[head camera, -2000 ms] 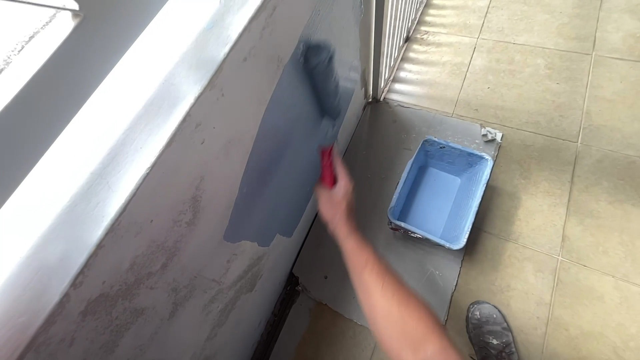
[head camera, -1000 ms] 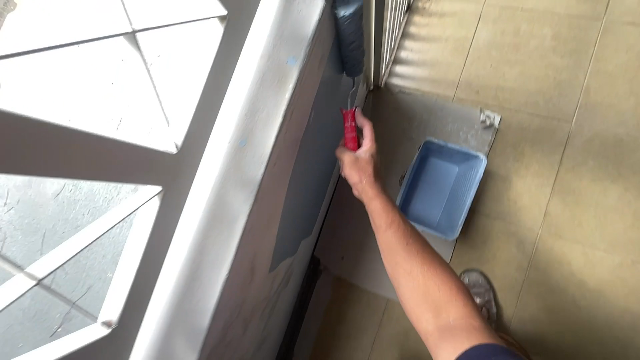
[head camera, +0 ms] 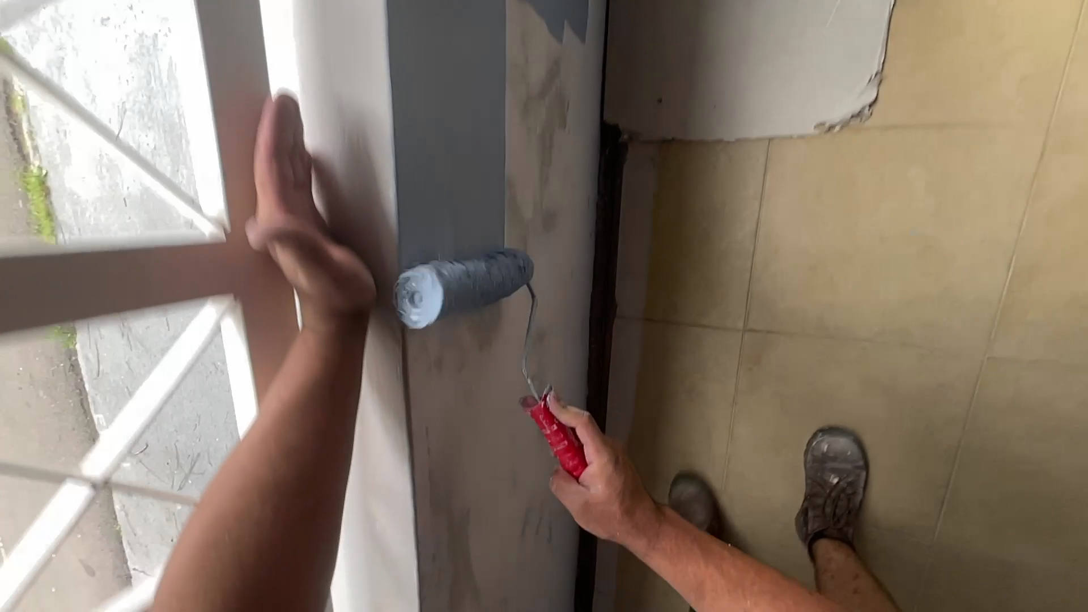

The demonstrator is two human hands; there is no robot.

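Note:
My right hand point(head camera: 599, 480) grips the red handle of a paint roller point(head camera: 484, 280). The roller's blue-grey sleeve lies across the low wall point(head camera: 476, 476), at the lower end of a painted grey-blue strip point(head camera: 450, 136). Bare, stained plaster shows below and to the right of that strip. At the upper left, my left hand point(head camera: 310, 229) is raised with its palm flat beside the white ledge point(head camera: 365, 476) and holds nothing. Whether it touches the ledge or the railing I cannot tell.
A white metal railing point(head camera: 144, 276) stands left of the ledge. A grey sheet with a ragged edge point(head camera: 748, 68) covers part of the tiled floor point(head camera: 858, 246) at the top. My two shoes point(head camera: 835, 480) are on the tiles at the lower right.
My left hand has come into view by the ledge. The roller is now on a nearer part of the wall. The view has shifted, and the blue paint tray is out of it.

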